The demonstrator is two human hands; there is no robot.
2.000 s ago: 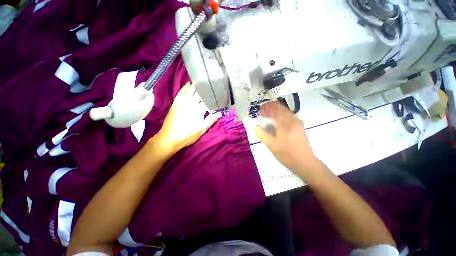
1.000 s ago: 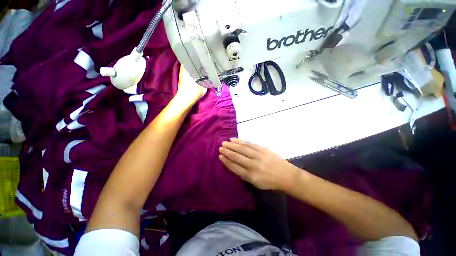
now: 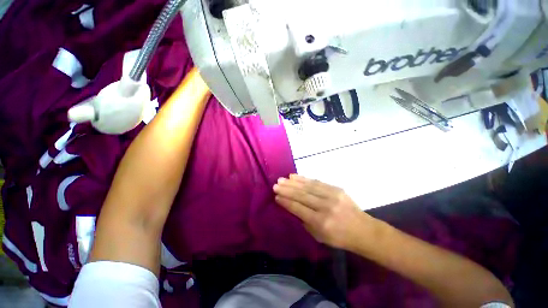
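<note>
The maroon garment (image 3: 222, 198) with white panels lies heaped left of the needle area and over the table's front edge. Its plain edge (image 3: 277, 150) runs down from under the head of the white sewing machine (image 3: 384, 36) and lies fairly flat. My right hand (image 3: 315, 207) lies on this edge near the front of the table, fingers extended and close together, thumb hidden. My left forearm reaches up over the garment. My left hand is hidden behind the machine head. The needle tip is not clear.
The lamp (image 3: 120, 105) on a ribbed gooseneck hangs over the cloth at left. Black scissor handles (image 3: 345, 107) lie under the machine arm, with silver snips (image 3: 420, 109) to their right. Dark loops (image 3: 497, 123) and pale scraps lie at the right table end.
My right hand went from beside the needle to the garment edge near me and stays there. My left hand has moved behind the machine head. The gathered edge now lies flatter.
</note>
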